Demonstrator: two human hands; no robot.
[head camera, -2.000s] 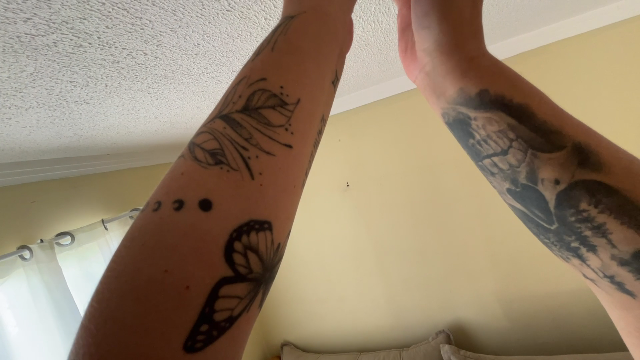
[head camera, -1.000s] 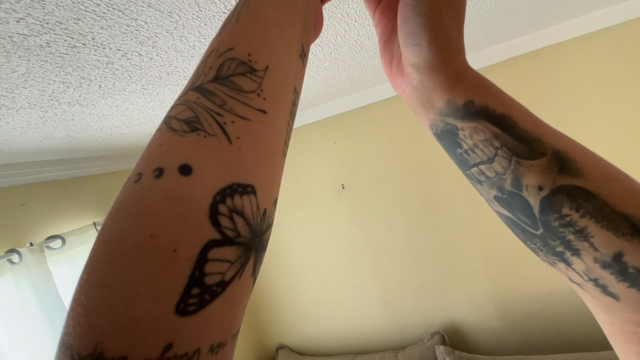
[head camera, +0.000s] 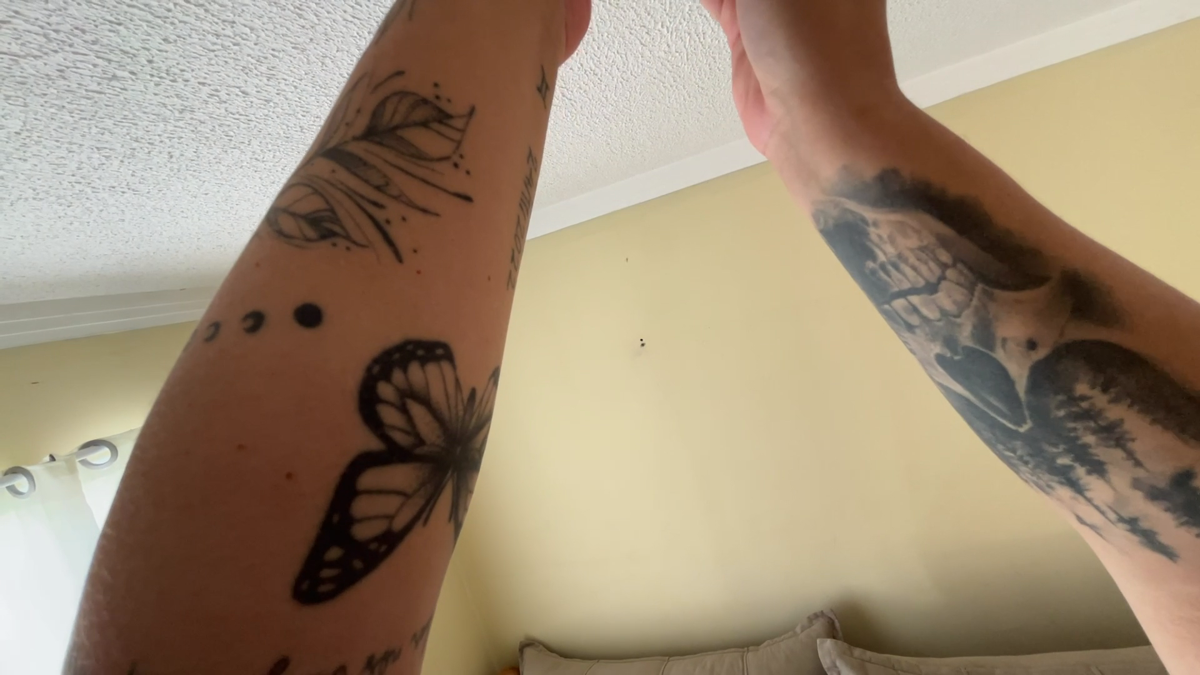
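Observation:
Both of my forearms reach up toward the textured white ceiling. My left hand is almost wholly cut off by the top edge; only a bit of its heel shows. Of my right hand, the heel and part of the palm side are visible at the top, while its fingers lie outside the view. A gap separates the two hands. Whether either one holds anything cannot be seen. Dark tattoos cover parts of both forearms.
Behind the arms is a yellow wall with small dark marks, topped by white crown molding. Beige cushions stand along the bottom. At the lower left hangs a white grommet curtain on a rod.
Between two seconds and one second ago, both hands shifted up and left in the view, so less of them shows. Since then little has changed.

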